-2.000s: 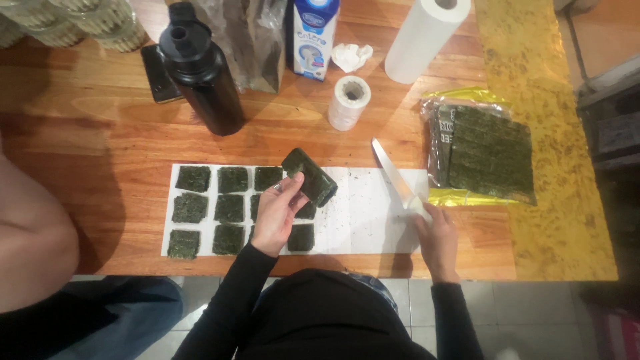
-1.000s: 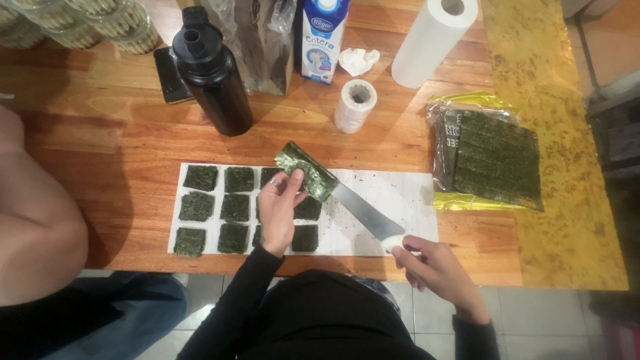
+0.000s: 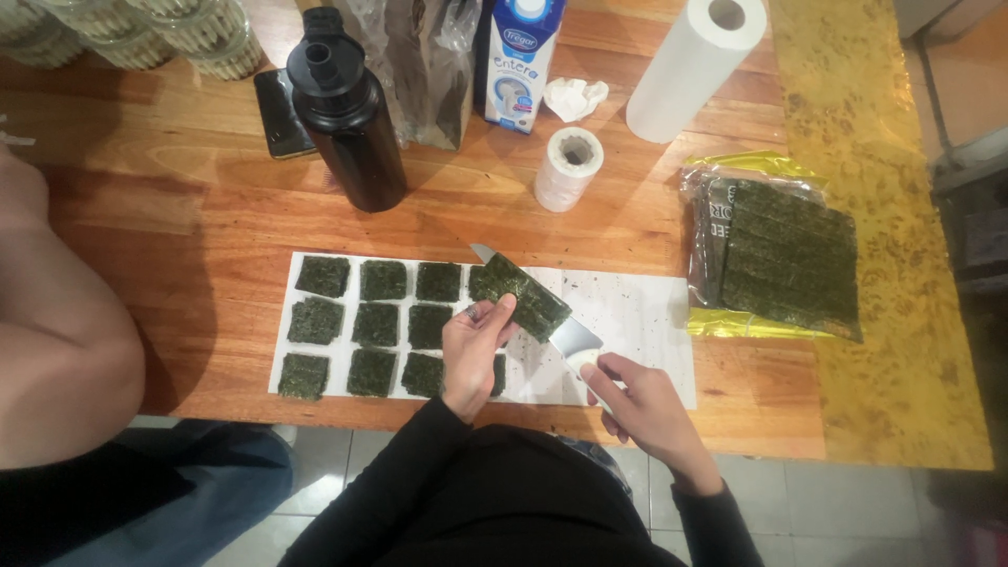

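Observation:
My left hand (image 3: 472, 346) grips a folded strip of nori (image 3: 524, 298) above a white paper sheet (image 3: 622, 339). A knife's blade (image 3: 576, 339) runs through or under the strip, its tip showing at the upper left end; I cannot tell which. My right hand (image 3: 642, 398) is shut on the knife's pale handle (image 3: 587, 364). Cut nori squares (image 3: 324, 276) lie in rows on the sheet's left part, some hidden by my left hand. Dark crumbs dot the right part. Large nori sheets (image 3: 787, 256) rest on their plastic package (image 3: 697, 236) to the right.
Behind the sheet stand a black bottle (image 3: 358, 150) beside a phone (image 3: 276, 114), a milk carton (image 3: 520, 67), a small white roll (image 3: 567, 173), crumpled paper (image 3: 575, 98) and a paper towel roll (image 3: 693, 71). Lidded cups (image 3: 209, 39) fill the back left. Another person's arm (image 3: 67, 315) is at the left.
The knife has come from the right, apart from the nori, to the strip in my left hand. Its tip now shows past the strip's far end. The strip looks more opened out than two seconds ago.

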